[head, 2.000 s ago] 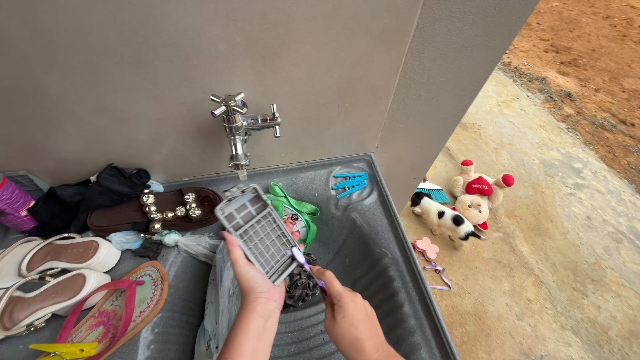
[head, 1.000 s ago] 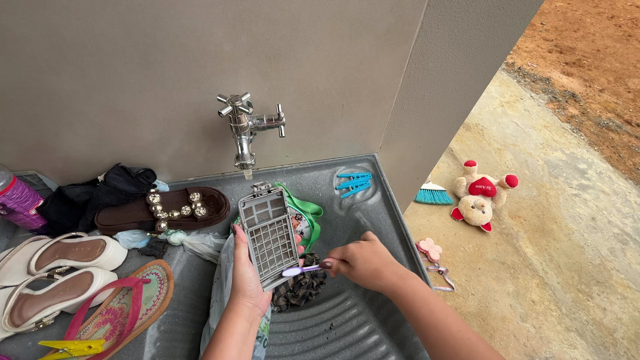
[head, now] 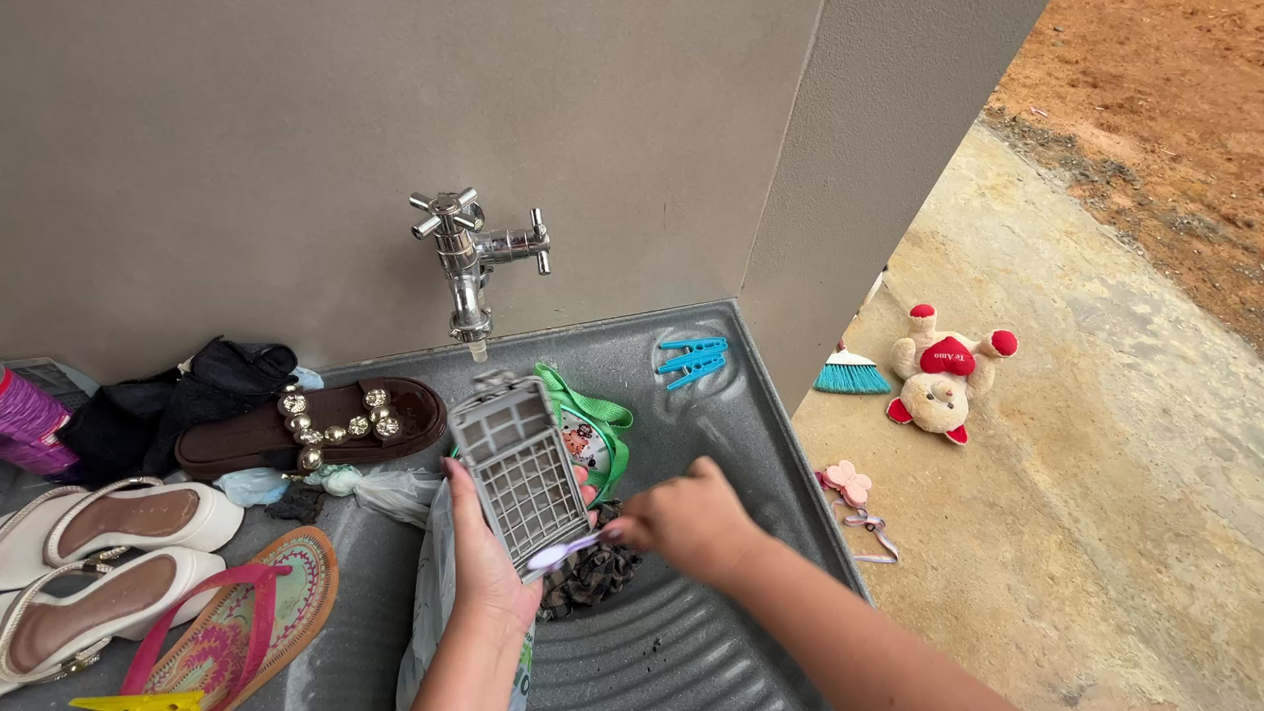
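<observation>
A grey plastic grid basket (head: pixel 521 474) with an openwork face is gripped by my left hand (head: pixel 494 563), tilted over the laundry sink below the tap. My right hand (head: pixel 686 523) holds a white and purple toothbrush (head: pixel 563 551), its head against the lower end of the basket. Behind the basket lie a green strap (head: pixel 602 410) and a round patterned item (head: pixel 585 441), partly hidden. Dark checked cloth (head: pixel 592 573) is bunched beneath my hands, beside a plastic bag (head: pixel 425 612).
A chrome tap (head: pixel 464 267) juts from the wall. Blue clothespins (head: pixel 693 360) sit in the sink's corner recess. Left are a brown sandal (head: pixel 346 434), white sandals (head: pixel 148 518), a pink-strapped flip-flop (head: pixel 296 612) and dark cloth (head: pixel 212 395). A teddy bear (head: pixel 938 380) and broom (head: pixel 851 375) lie outside.
The black-and-white animal seen beside the teddy bear two seconds ago is out of view. My right hand has moved from below the basket to its right side, still holding the toothbrush.
</observation>
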